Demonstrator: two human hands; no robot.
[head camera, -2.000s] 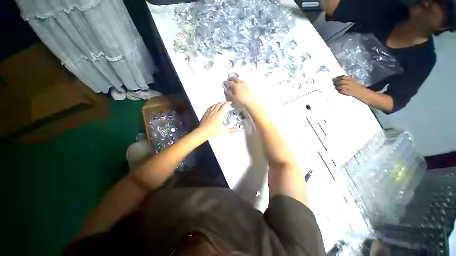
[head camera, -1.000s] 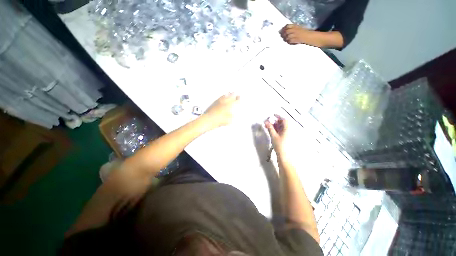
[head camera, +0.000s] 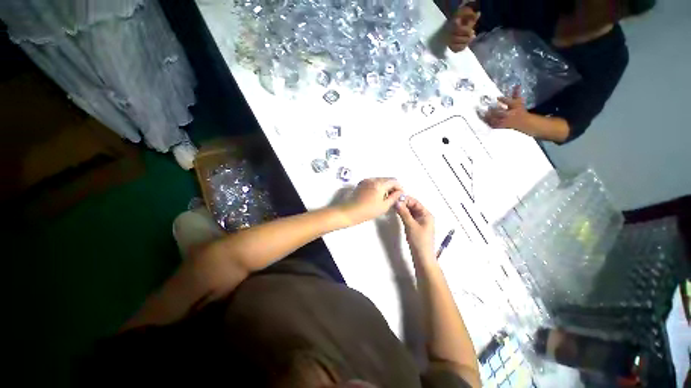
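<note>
My left hand and my right hand meet fingertip to fingertip over the white table. A tiny pale piece shows between the fingertips; its shape is too small to tell. Several small clear plastic pieces with darker centres, one of them here, lie apart on the table beyond my left hand. A large heap of clear pieces covers the far end.
A dark pen lies right of my right hand. A brown carton of shiny pieces stands below the left table edge. Clear trays and a dark bottle are at right. A person's hand is at the far right edge.
My hands were over the loose pieces, then apart on the bare table; now their fingertips meet. The view has swung right and partly back. The other person's second hand is in view again.
</note>
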